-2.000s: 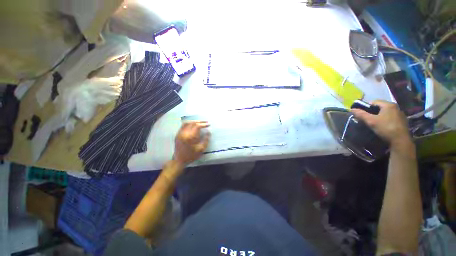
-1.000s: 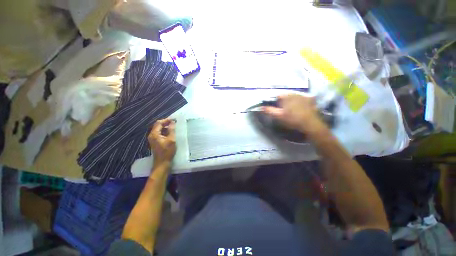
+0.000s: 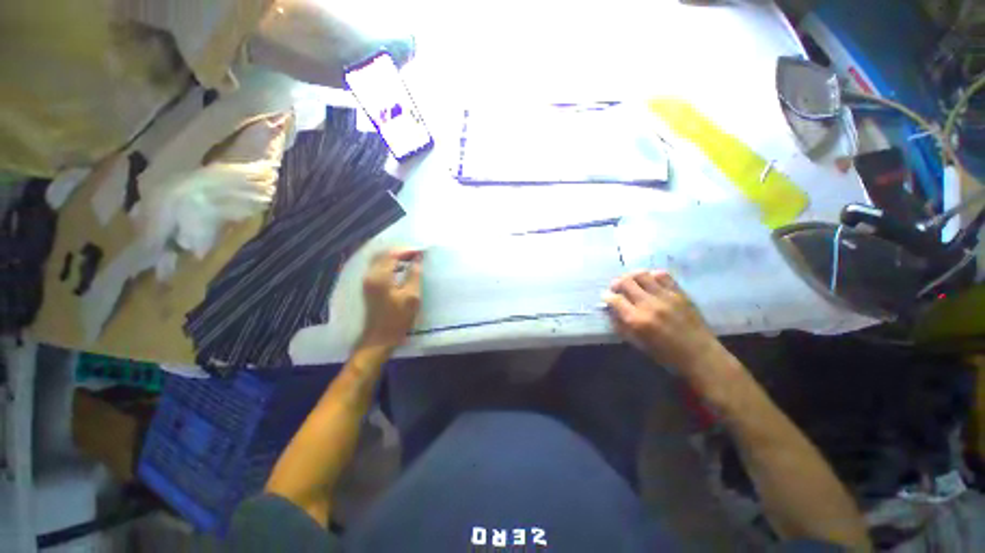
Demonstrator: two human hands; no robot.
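A pale backed fabric piece [image 3: 518,275] with thin dark striped edges lies flat near the table's front edge. My left hand [image 3: 391,294] is at its left end, thumb and finger close together; whether they pinch the fabric is unclear. My right hand [image 3: 651,308] is at its lower right corner, fingers bent down on it; a grip cannot be made out. The iron [image 3: 842,259] rests at the table's right, out of my hands. A finished pale piece with dark edges [image 3: 562,146] lies behind the near one.
A pile of dark pinstriped strips [image 3: 292,248] lies at left, with a lit phone [image 3: 390,106] beside it. A yellow strip [image 3: 734,162] lies at right. A second iron-shaped object [image 3: 809,103] and cables are at far right. White scraps [image 3: 216,205] lie at far left.
The iron moved over the piece, and now stands at right, let go. My right hand has come to the piece's right corner. My left hand moved off the left end and back to it.
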